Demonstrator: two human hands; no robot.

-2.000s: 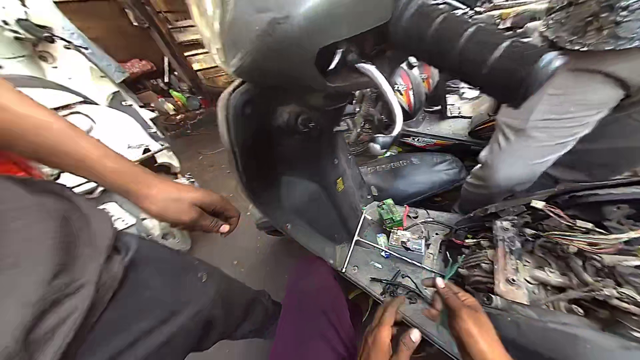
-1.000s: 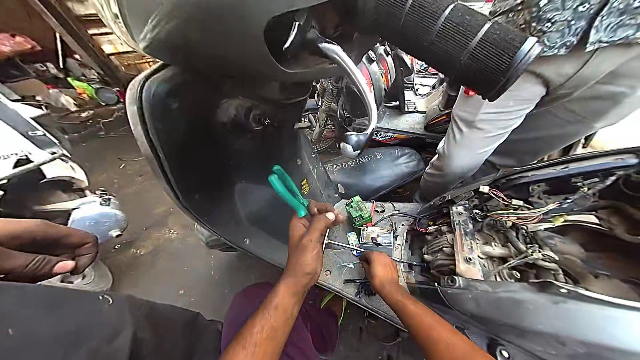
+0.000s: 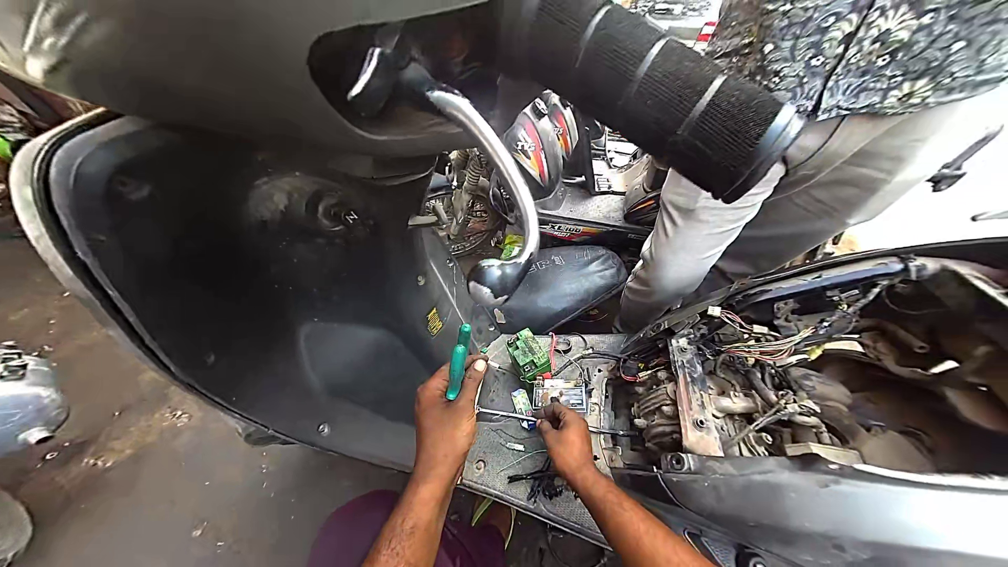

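Note:
My left hand (image 3: 447, 417) is closed around green-handled pliers (image 3: 458, 364), whose handles point up and whose jaws are hidden. Between my hands runs a thin metal rod or cable (image 3: 505, 413); its left end meets my left fist. My right hand (image 3: 565, 437) pinches it with thumb and fingers, and a darker length continues right toward the engine bay. Below lies the scooter's grey floorboard (image 3: 492, 453). A green box-like part (image 3: 528, 354) and a small battery-like block (image 3: 561, 395) lie just beyond my right hand. Black wires (image 3: 543, 480) lie below it.
The scooter's handlebar grip (image 3: 669, 94) and metal brake lever (image 3: 512, 181) hang above the floorboard. At right are the exposed engine parts (image 3: 740, 402) and loose wiring (image 3: 768, 346). A person in light trousers (image 3: 693, 236) stands beyond, near a black seat (image 3: 563, 283).
The green-handled pliers show in my left hand, though not in the oldest frame. My hands have moved up over the floorboard. Another person's hand at the left has gone from view.

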